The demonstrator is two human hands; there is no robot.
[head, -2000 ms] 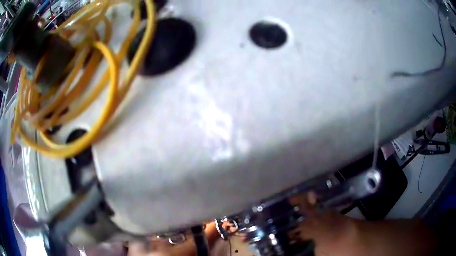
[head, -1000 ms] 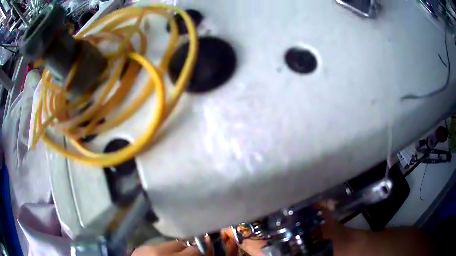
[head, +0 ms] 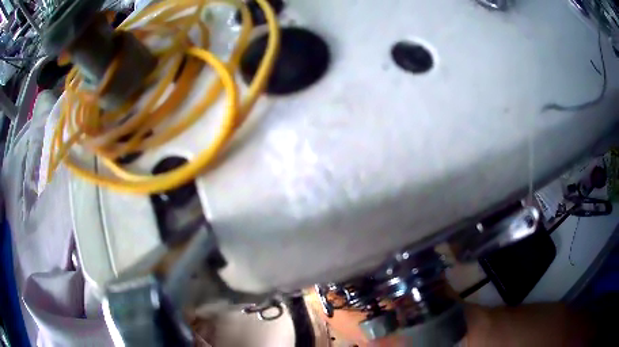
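Observation:
The white sewing machine head (head: 353, 149) fills most of the view, seen from above. The round metal tension assembly (head: 414, 291) sticks out below it. My right hand and forearm (head: 529, 327) show at the bottom right, cut off by the edge; the metal parts hide the fingers. More skin shows left of the tension assembly, partly hidden. A blurred skin-toned patch at the bottom left of centre may be my left hand (head: 227, 331); its fingers cannot be made out. Needle and presser foot are hidden.
A yellow cord (head: 224, 115) lies coiled on the head's left. A metal lever (head: 139, 308) stands at the lower left. Pale cloth (head: 58, 301) is piled at the far left. A flat dark rectangle (head: 521, 268) and dark metal loops (head: 592, 207) lie on the table at right.
The view has shifted, so the machine head sits further right than at first. The skin seen clearly at the bottom left of centre a second ago is now less visible. The right forearm remains at bottom right.

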